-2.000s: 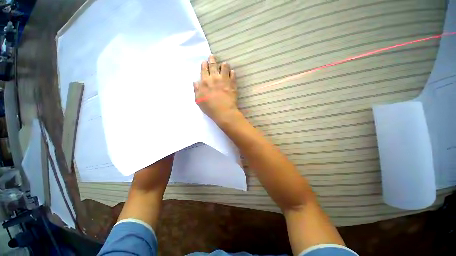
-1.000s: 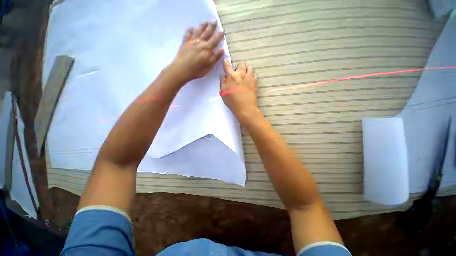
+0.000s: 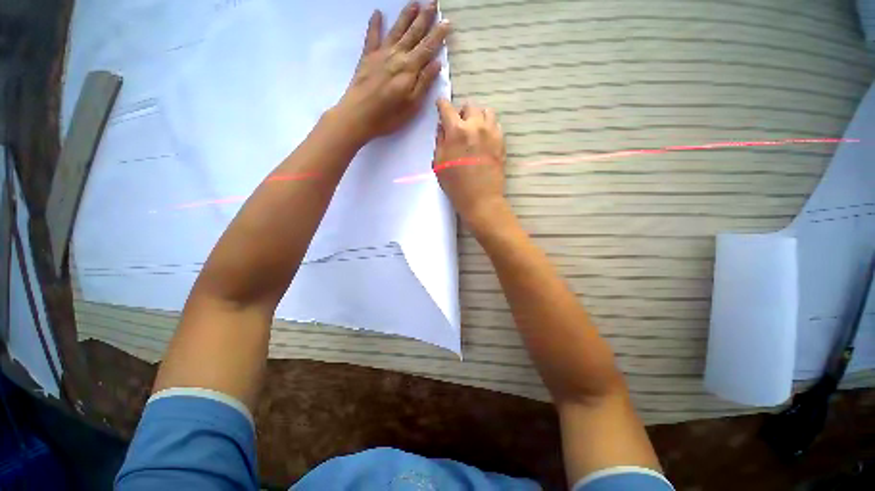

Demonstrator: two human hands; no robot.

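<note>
A large white paper pattern [image 3: 240, 105] with thin printed lines lies on striped cloth [image 3: 614, 230]. Its right edge is folded over in a narrow flap that widens toward the near corner. My left hand [image 3: 395, 77] lies flat on the paper near the far end of the fold, fingers spread, gripping nothing. My right hand [image 3: 470, 158] rests at the paper's right edge, partly on the cloth, fingers slightly bent; whether it pinches the edge cannot be told. A red laser line crosses the paper, my left forearm, my right hand and the cloth.
A flat grey-beige weight [image 3: 84, 158] lies on the paper's left side. At right, another paper pattern [image 3: 835, 259] has a curled flap [image 3: 753, 316], with dark shears [image 3: 830, 369] beside it. White paper [image 3: 29, 307] lies at the far left. The brown table edge [image 3: 384, 412] is nearest me.
My left hand came out from under the lifted paper and now lies on top. The paper has flattened, its right edge folded. My right hand stays at that edge. The shears have come into view.
</note>
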